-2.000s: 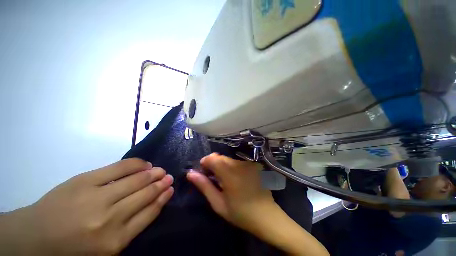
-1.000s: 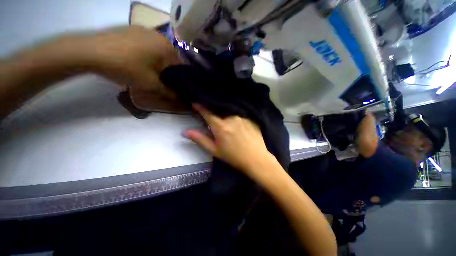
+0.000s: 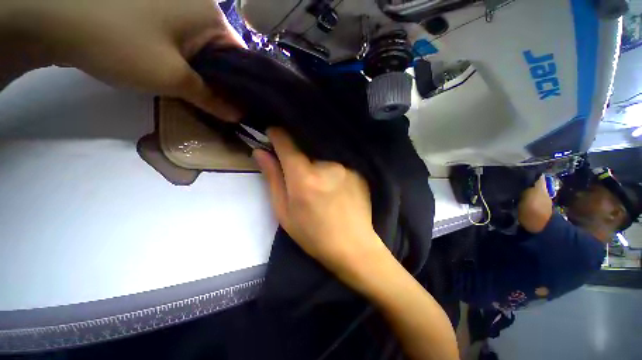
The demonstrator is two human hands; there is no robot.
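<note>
The black fabric (image 3: pixel 303 112) lies bunched under the machine head and hangs over the table's front edge. My left hand (image 3: pixel 162 49), large at the upper left and cut off by the edge, grips the fabric; its fingertips are mostly hidden. My right hand (image 3: pixel 320 204) is against the fabric's near side. A slim metallic tool (image 3: pixel 255 136) shows between its thumb and index finger; its tip is hard to see. The needle area is partly hidden by fabric and my left hand.
The white machine (image 3: pixel 493 91) with "JACK" lettering and a ribbed grey knob (image 3: pixel 389 95) stands above the fabric. A beige bed plate (image 3: pixel 204 144) is left of my right hand. A measuring tape (image 3: pixel 134 320) runs along the table edge. Another person (image 3: pixel 535 260) is at the right.
My left hand has moved from lying flat on the fabric to gripping it at the upper left. The fabric is now bunched up, and the slim tool shows in my right hand. The view has shifted.
</note>
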